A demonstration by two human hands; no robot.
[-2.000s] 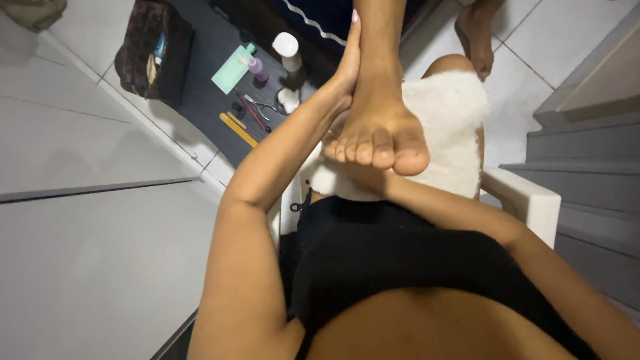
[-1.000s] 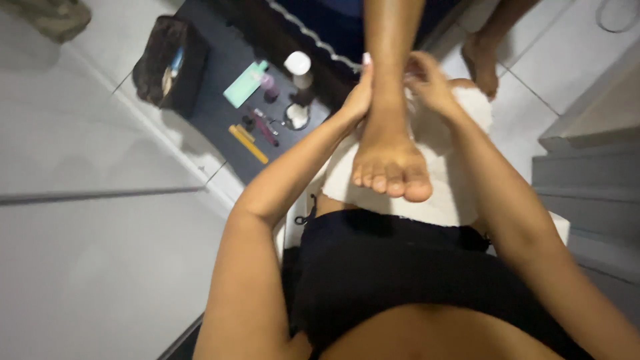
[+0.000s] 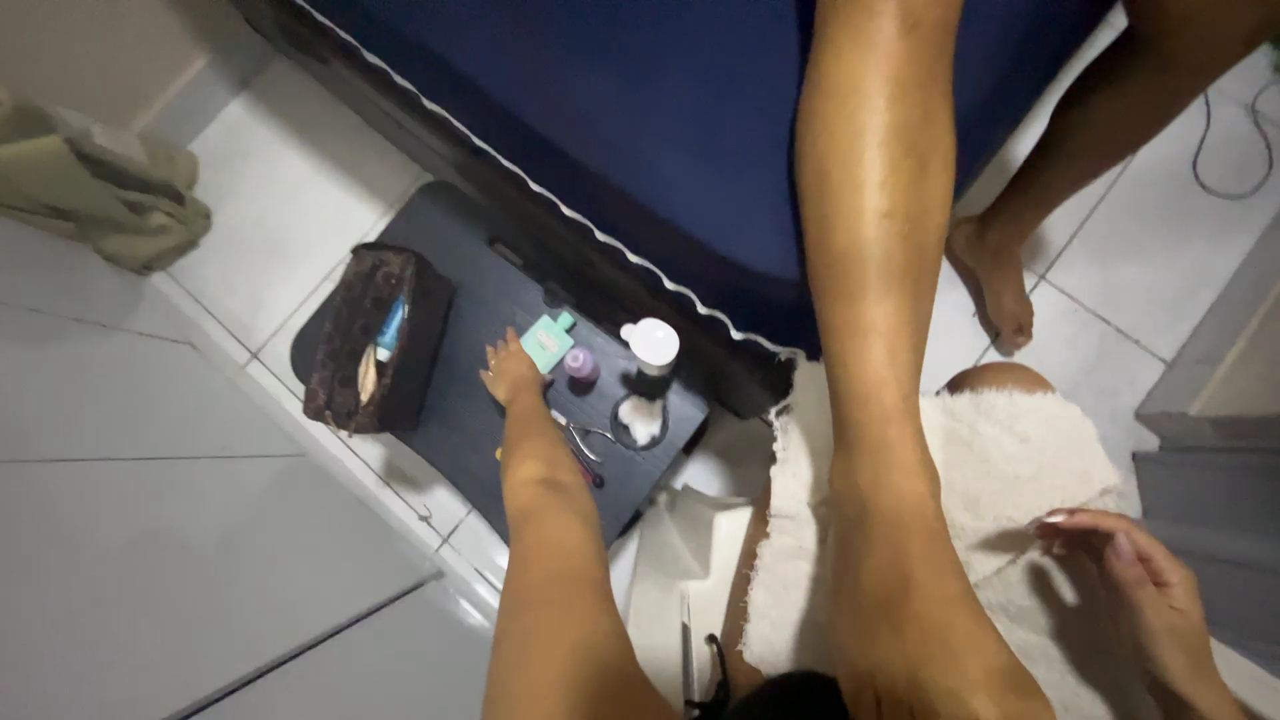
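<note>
My left hand (image 3: 512, 370) is over the dark tabletop with fingers spread, beside a mint-green bottle (image 3: 547, 343); whether it touches the bottle is unclear. A small purple bottle (image 3: 581, 366) stands just right of that hand. Metal nippers (image 3: 582, 436) and a dark-handled tool (image 3: 590, 470) lie partly behind my forearm. A white-capped bottle (image 3: 653, 347) and a small bowl of white cotton (image 3: 640, 420) are farther right. Another person's leg and foot (image 3: 900, 590) extend over the white towel (image 3: 1010, 470) on my lap. My right hand (image 3: 1130, 570), fingers loosely curled, hovers above the towel's right side, apart from the foot.
A brown patterned bag (image 3: 375, 340) stands unzipped on the table (image 3: 470, 250), a blue tube inside. Behind is a bed or couch with a dark blue cover (image 3: 640, 120). The person's other foot (image 3: 992, 285) rests on the tiled floor. An olive cloth (image 3: 110, 195) is at upper left.
Both hands have left the person's lower leg. My left hand has moved out over the table, and my right hand has come back above the towel. The view has shifted.
</note>
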